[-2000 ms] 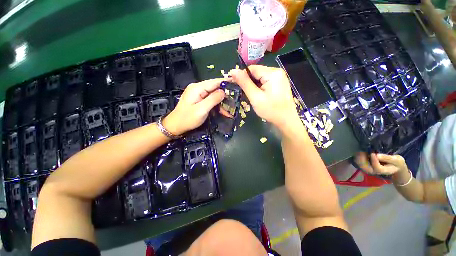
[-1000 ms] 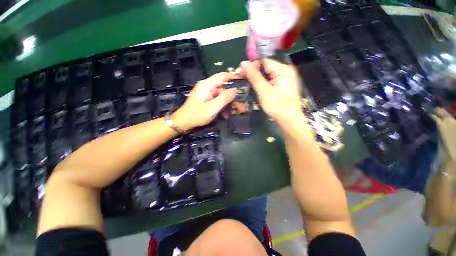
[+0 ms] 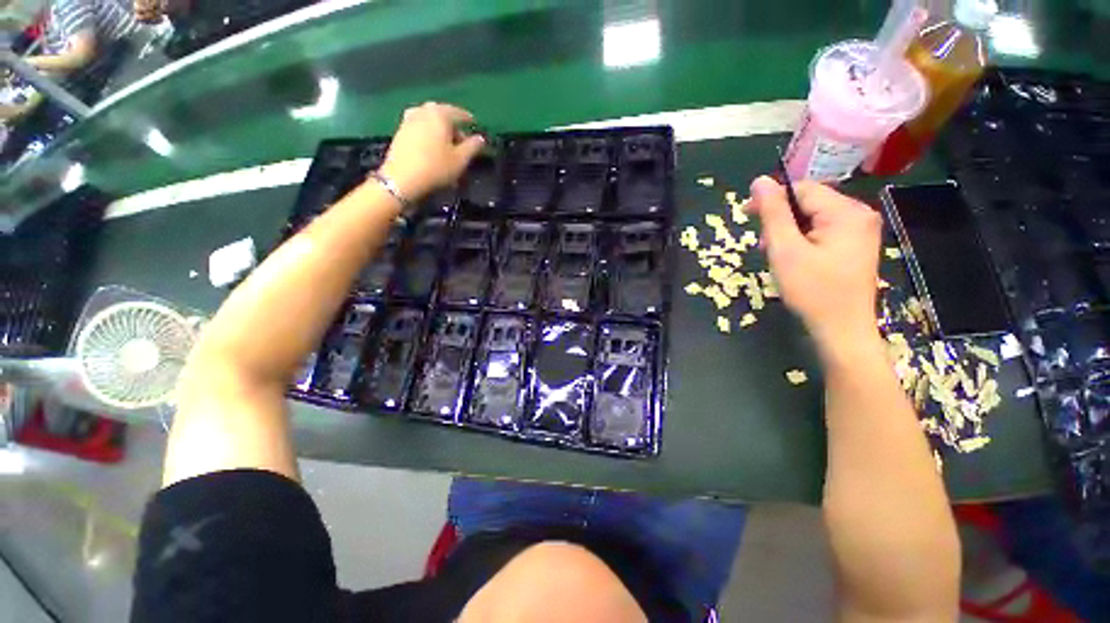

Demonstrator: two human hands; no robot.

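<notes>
My left hand (image 3: 429,152) is over the back row of the black blister tray (image 3: 659,402), its fingertips at a pocket; whether it grips a black phone housing there cannot be told. Housings (image 3: 503,371) lie in most tray pockets; one front-row pocket shows only glossy plastic. My right hand (image 3: 828,250) holds dark tweezers (image 3: 791,192), tips up, over the bench right of the tray. Small pale yellow chips (image 3: 727,262) are scattered beside and below this hand. A larger pile of pale chips (image 3: 956,387) lies right of my right forearm.
A black smartphone (image 3: 949,262) lies right of my right hand. Behind are a pink drink cup (image 3: 840,122) and an amber bottle (image 3: 949,67). A second tray (image 3: 1071,304) is far right. A white fan (image 3: 136,353) and white wad (image 3: 231,261) are left. The green conveyor (image 3: 511,73) runs behind.
The view has turned left. My left hand has moved from the housing near my right hand to the tray's back row. My hands are now apart, and that housing is gone from between them.
</notes>
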